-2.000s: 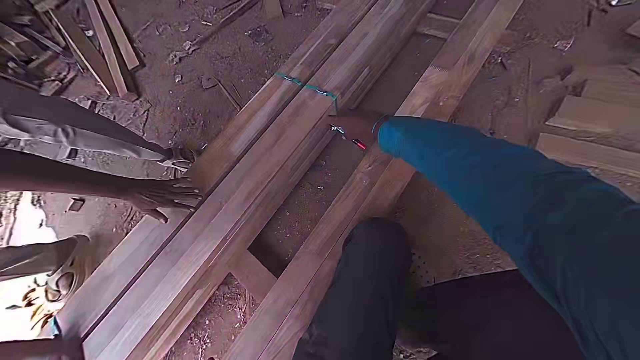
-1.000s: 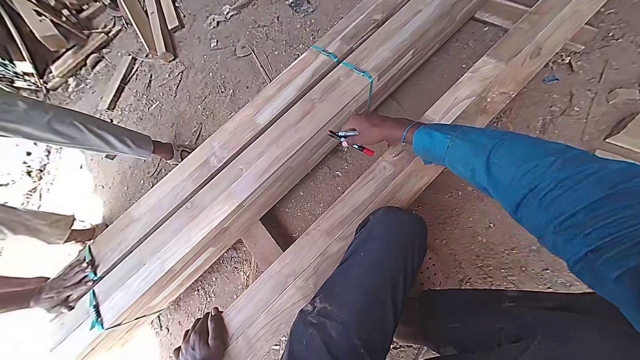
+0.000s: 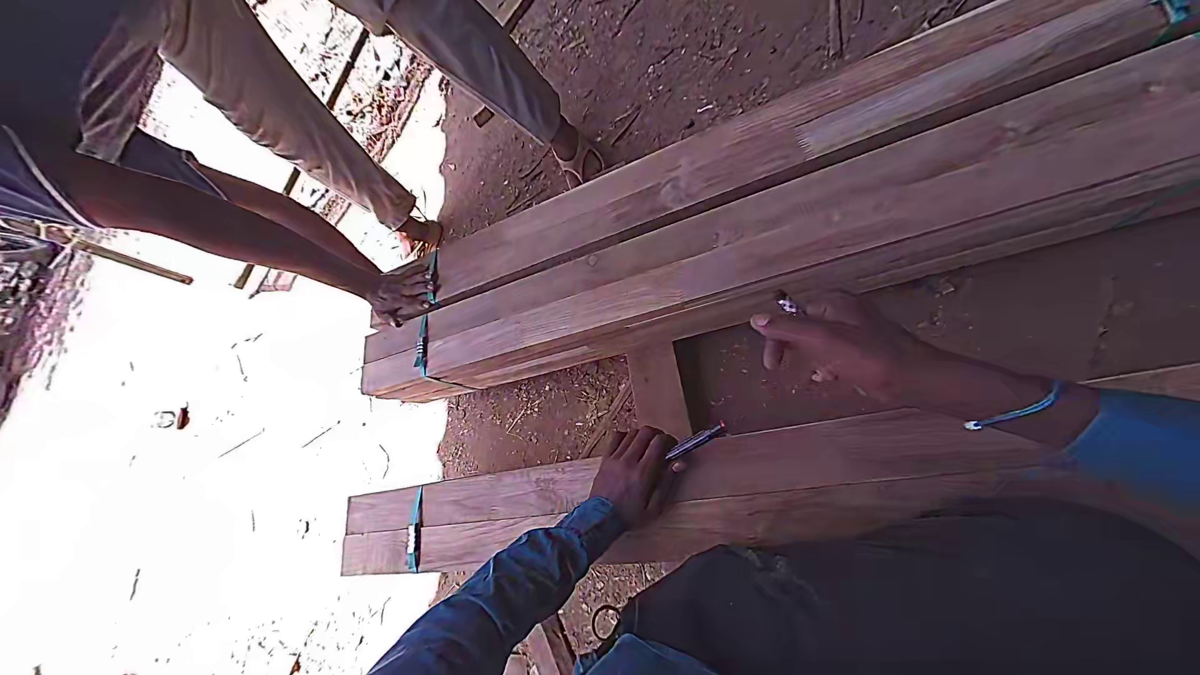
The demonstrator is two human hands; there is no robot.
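Observation:
My left hand (image 3: 637, 473) rests on the nearer strapped pair of wooden boards (image 3: 506, 497), a pen (image 3: 696, 441) held in it. Above the gap between the board stacks is my right hand (image 3: 830, 342), with a small, shiny item (image 3: 787, 303) at its fingertips that I cannot identify. The larger strapped stack of boards (image 3: 637, 272) lies beyond. A green strap (image 3: 415, 530) crosses the end of the nearer pair, and another green strap (image 3: 422, 342) goes around the end of the larger stack.
A co-worker's hands (image 3: 403, 292) touch the larger stack near its strap. Another person's feet (image 3: 579, 161) stand behind it. A wooden crosspiece (image 3: 658, 386) lies under the boards, on dirt ground (image 3: 525, 422) with wood scraps.
The view has swung strongly toward the board ends. My left hand now holds a pen; a second ago it was on the board edge, while my right hand held pen-like items near the larger stack.

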